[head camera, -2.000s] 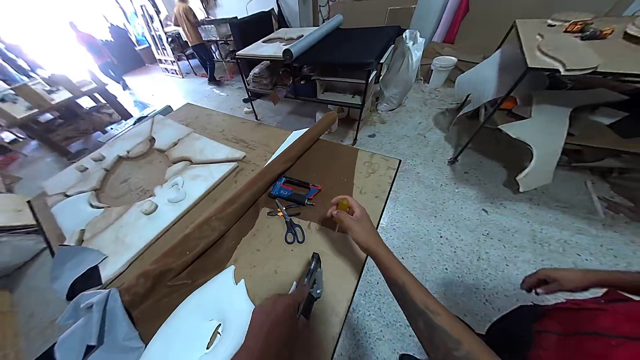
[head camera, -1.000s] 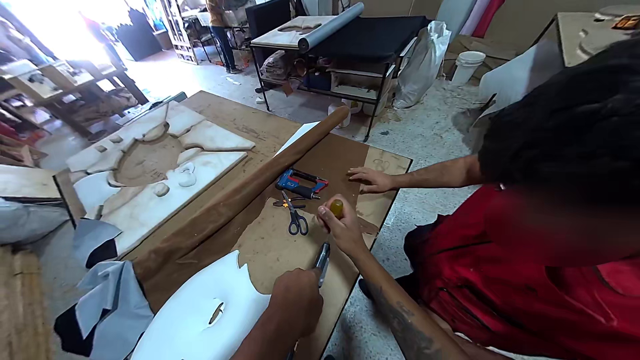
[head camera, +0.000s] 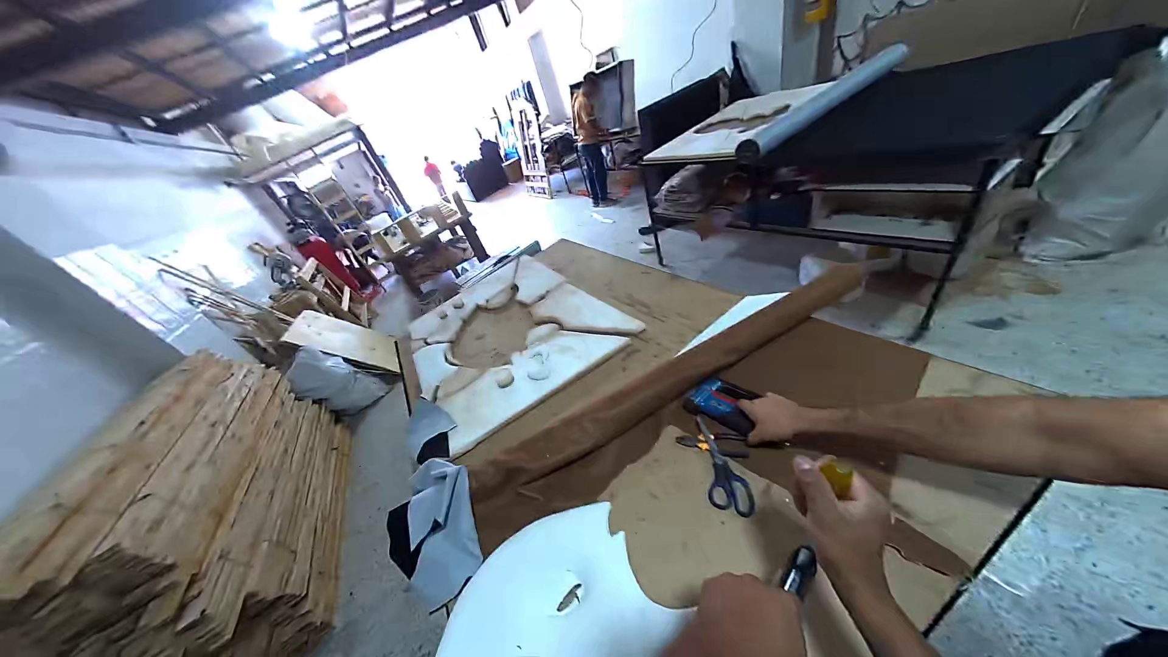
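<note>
My left hand (head camera: 744, 611), blurred at the bottom, grips a black-and-metal hand tool (head camera: 799, 571) whose kind is unclear. My right hand (head camera: 844, 525) is closed around a yellow handle (head camera: 837, 476); the tool's working end is hidden. Beside them, on brown sheet material (head camera: 693, 511), lie scissors with dark blue handles (head camera: 730, 488) and pliers with orange-and-black handles (head camera: 698, 444). A co-worker's hand (head camera: 776, 418) is on a blue-and-red staple gun (head camera: 721, 401). A white panel with a small slit (head camera: 547, 584) lies near my left hand.
A rolled brown sheet (head camera: 639, 388) crosses the table. Beyond it lies a board with padded white shapes (head camera: 575, 365). Stacked wood planks (head camera: 182, 484) stand at left; a rack with dark fabric (head camera: 912, 119) is behind. The co-worker's forearm (head camera: 958, 433) reaches in from the right.
The co-worker's hand has come in from the right, first onto the table and now onto the staple gun. The view has swung left and up.
</note>
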